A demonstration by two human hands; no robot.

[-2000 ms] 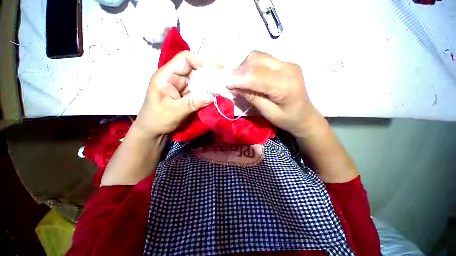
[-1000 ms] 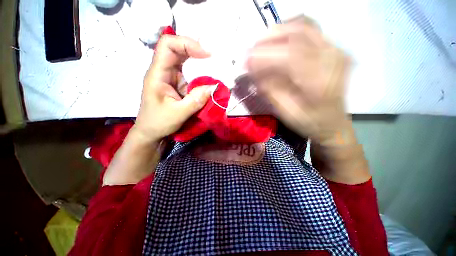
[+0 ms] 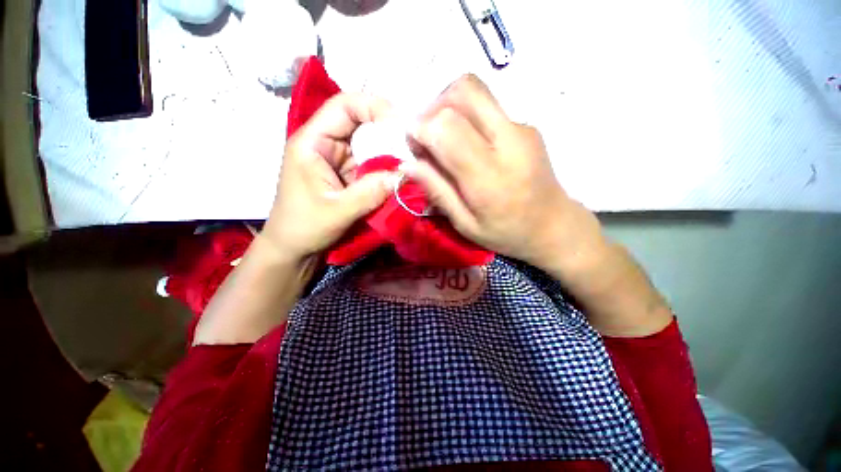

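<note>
A soft red fabric piece (image 3: 420,235) lies over the table's near edge. A white pompom (image 3: 378,140) sits at its upper end, between my hands, hard to tell from the bright cloth. My left hand (image 3: 323,175) grips the red piece and the pompom, thumb on the red fabric. A red pointed part sticks up behind that hand. My right hand (image 3: 489,166) has its fingertips pinched together at the pompom's right side; a needle is too small to make out. A loop of white thread (image 3: 400,197) hangs over the red fabric below the fingertips.
Thread snips (image 3: 489,33) lie above my right hand. A black phone (image 3: 117,60) is at the upper left, with white pompoms (image 3: 277,41) to its right. A red heap with a white spot (image 3: 214,267) is below the table at left. White ribbed cloth (image 3: 682,111) covers the table.
My right hand swung up and out to the right, blurred, then came back to the pompom. The thread loop over the red fabric is smaller than at first. My left hand kept its hold.
</note>
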